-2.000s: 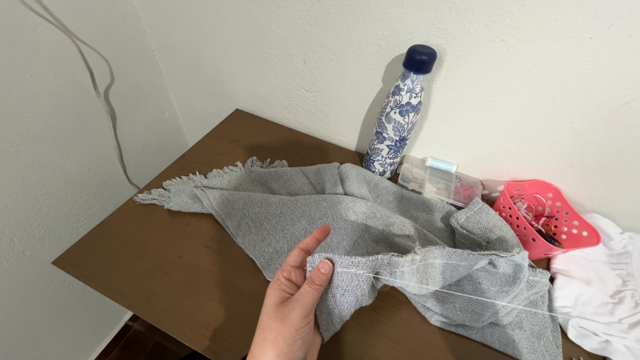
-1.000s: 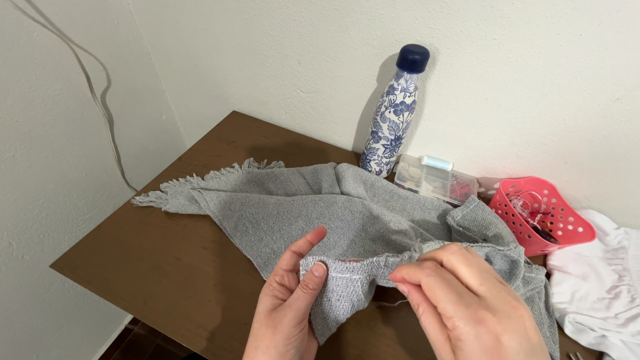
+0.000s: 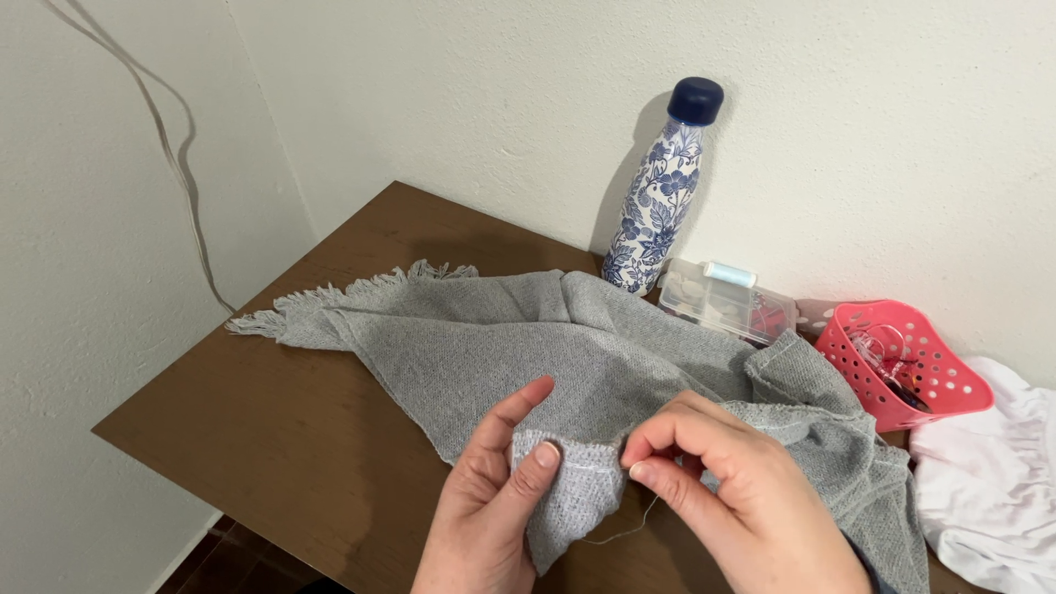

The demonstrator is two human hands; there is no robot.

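A grey knitted fabric with a fringed end (image 3: 528, 355) lies folded across the brown table. My left hand (image 3: 503, 495) pinches a raised edge of it between thumb and fingers, its index finger pointing up. At the right end of that edge, the fingertips of my right hand (image 3: 718, 487) are closed on the fabric edge; whether a needle is between them cannot be seen. A line of white stitches (image 3: 577, 466) runs just below the edge. A loose thread (image 3: 635, 528) hangs in a curve between the hands, under the right fingertips.
Against the wall stands a blue-and-white floral bottle (image 3: 656, 206). Beside it are a clear plastic compartment box (image 3: 701, 301) with a thread spool (image 3: 730, 274) on top, a pink perforated basket (image 3: 940, 371) holding small items, and white cloth (image 3: 982, 478). A cable (image 3: 177, 165) hangs at the left wall.
My right hand, out of view two seconds ago, came to the fabric edge and is now closer to my left hand. The long taut thread seen earlier now shows only as a short slack curve.
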